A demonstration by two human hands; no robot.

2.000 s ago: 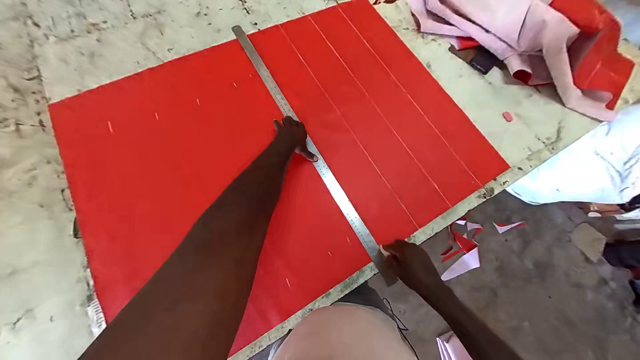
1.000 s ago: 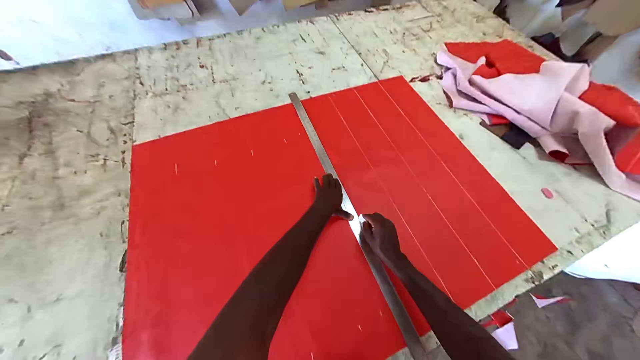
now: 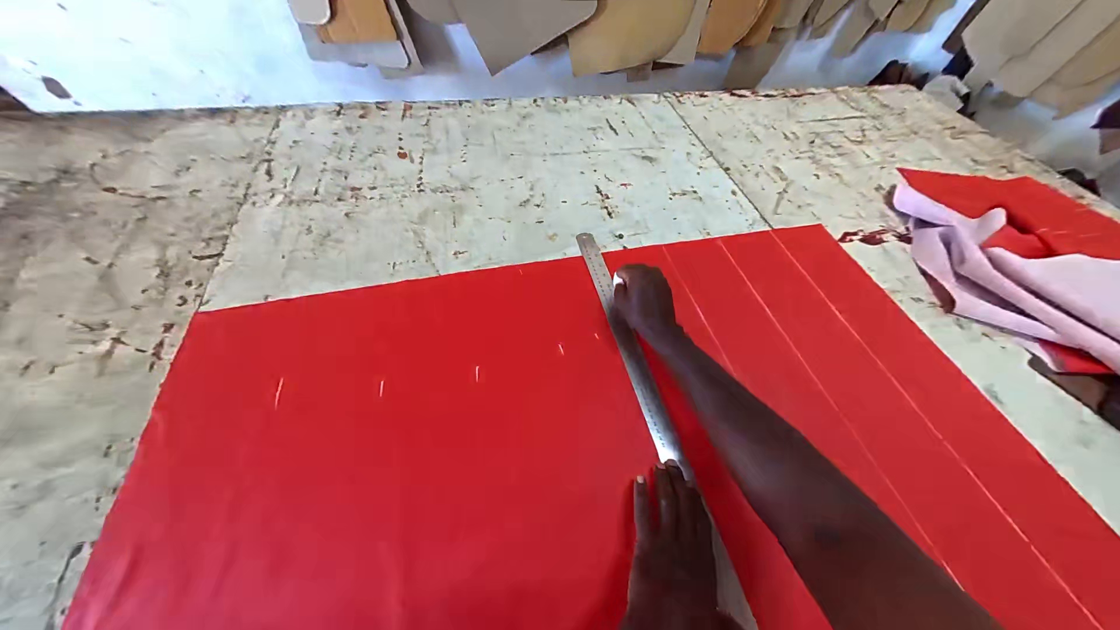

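A large sheet of red material (image 3: 420,455) lies flat, with several long pale lines on its right part and short pale marks on its left. Across it, slanting from the far edge toward me, lies a long metal ruler (image 3: 643,385). My left hand (image 3: 672,547) rests flat on the ruler's nearer part, fingers pointing away from me. Near the ruler's far end, my right hand (image 3: 643,302) is closed around a small white piece, perhaps chalk, whose tip shows at the ruler's right edge. The ruler's near end runs out of view beneath my left hand.
The worktable (image 3: 490,192) has a worn, stained surface. Crumpled red material with a pink backing (image 3: 989,262) lies at the right. Flat brown and grey pattern pieces (image 3: 626,35) hang along the wall behind the table.
My right hand has moved up along the ruler, from its near end to near its far end. My left hand now lies on the ruler's nearer part. The view has shifted toward the wall.
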